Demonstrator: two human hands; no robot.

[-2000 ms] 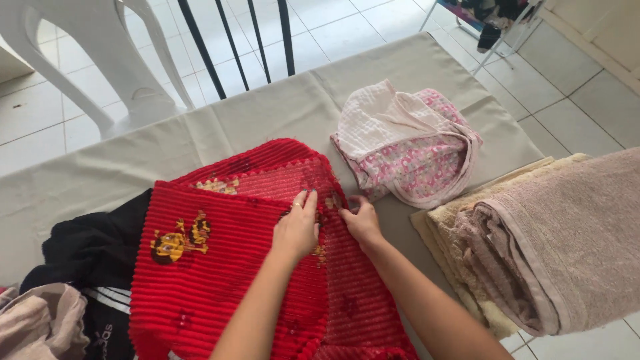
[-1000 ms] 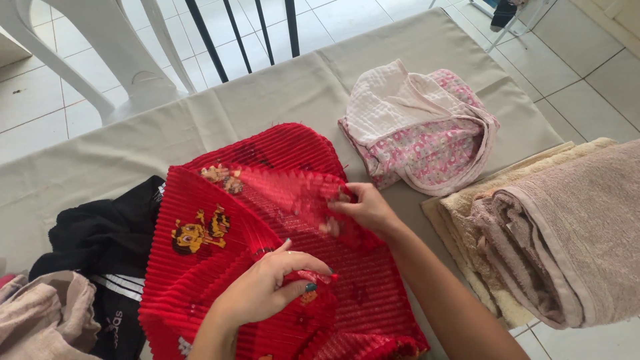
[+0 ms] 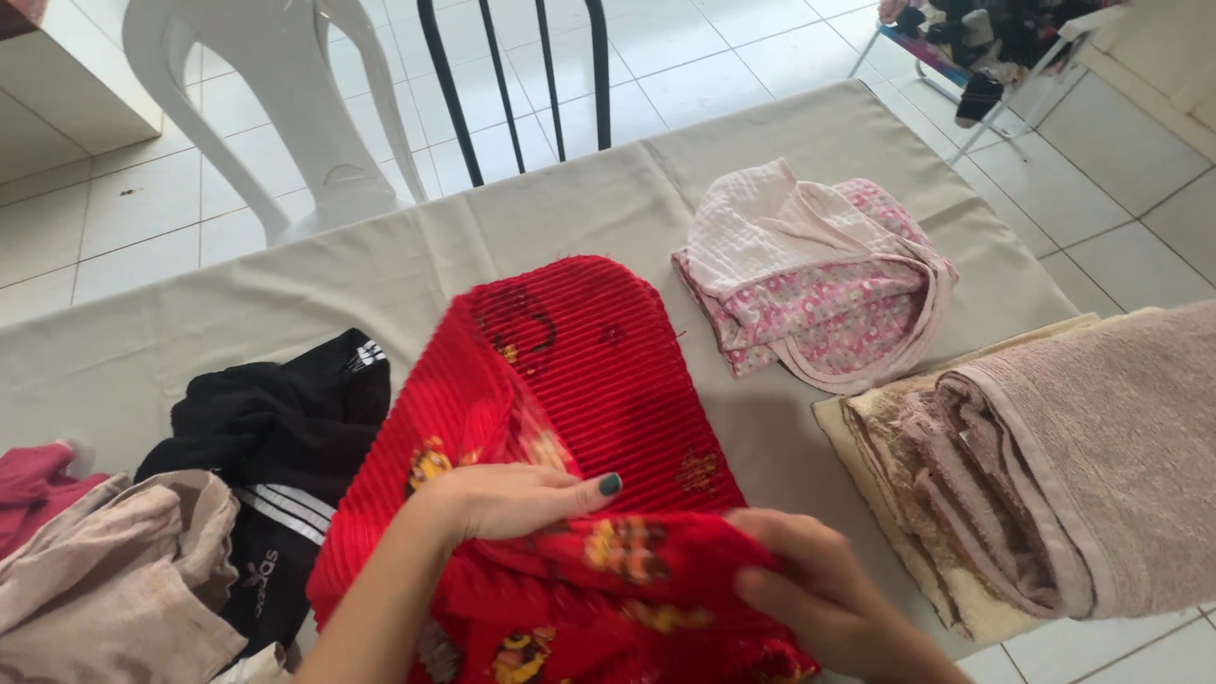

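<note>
A red ribbed fleece cloth with yellow cartoon figures [image 3: 627, 380] lies partly folded in the middle of the table. My left hand [image 3: 518, 503] rests over a fold of it, thumb spread and dark-painted, its fingers partly hidden by the cloth; whether they grip is unclear. My right hand [image 3: 807, 579] pinches the edge of a raised, slightly blurred fold. Beyond the red cloth, to the right, lies a folded pink and white patterned cloth [image 3: 826, 275]. Folded beige towels [image 3: 1121, 456] are stacked at the right. Black clothing with white stripes [image 3: 275, 418] lies to the left.
Crumpled beige cloth [image 3: 123, 579] and a pink cloth [image 3: 38, 489] lie at the left on the pale tablecloth [image 3: 589, 218]. A white plastic chair [image 3: 275, 85] and a dark metal chair back [image 3: 603, 76] stand behind the table. A rack with clothes [image 3: 988, 38] is at the far right.
The near part of the red cloth has been lifted and folded over, baring more of its far right part. My right hand has moved nearer to me with the fold.
</note>
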